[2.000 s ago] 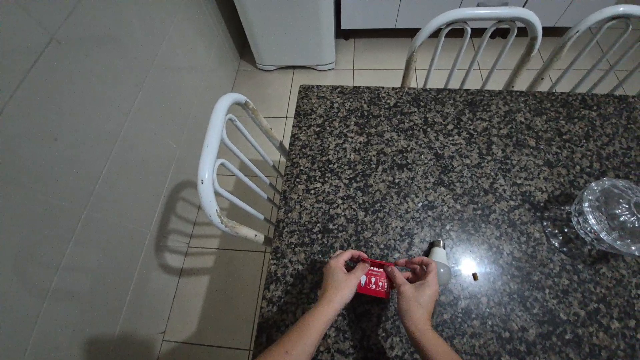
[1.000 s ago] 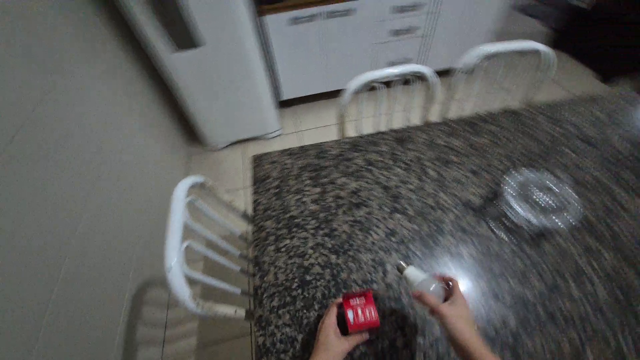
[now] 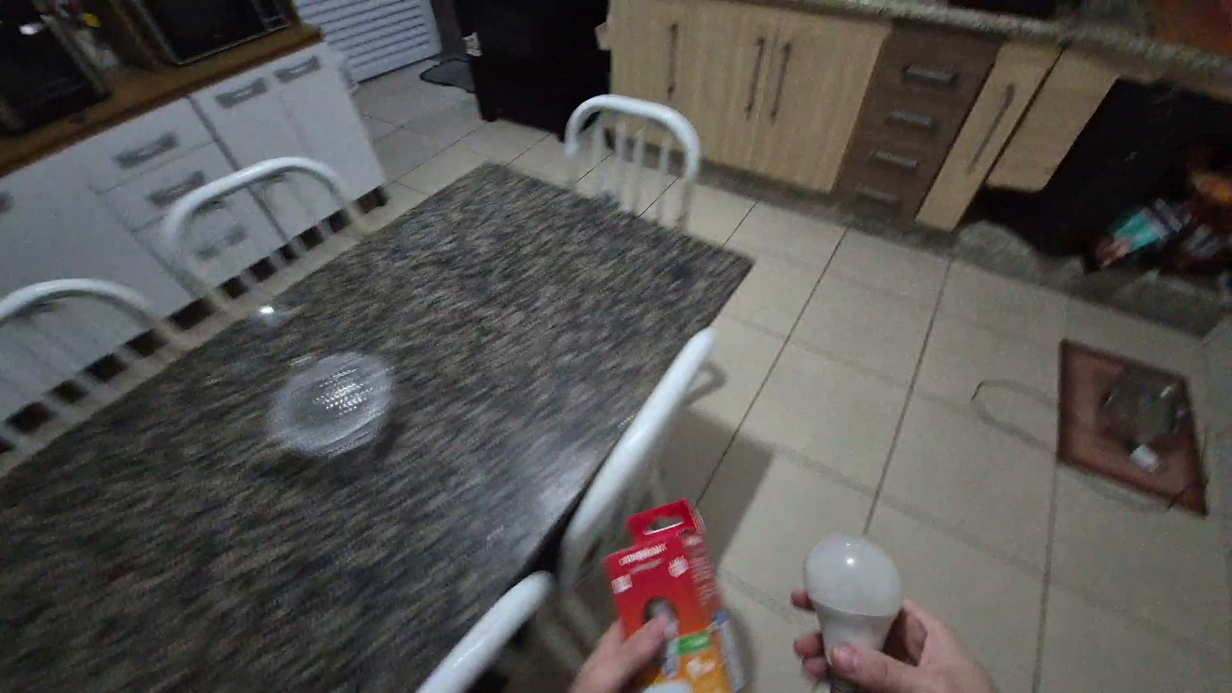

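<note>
Near the bottom of the head view, my left hand grips a red and orange cardboard light bulb box with a hanging tab at its top. To its right, my right hand holds a white LED bulb by its lower body, with the frosted dome pointing up. The bulb's base is hidden by the fingers and the frame edge. Box and bulb are apart, both held over the tiled floor beside the table.
A dark granite table bears a clear glass dish. White metal chairs stand around it. On the floor at the right lies a brown mat with a clear object and a cable. Wooden cabinets line the back.
The view has swung far to the right. Both hands, over the table before, are now beside it with box and bulb. The bulb, lying on the table two seconds ago, is now held upright.
</note>
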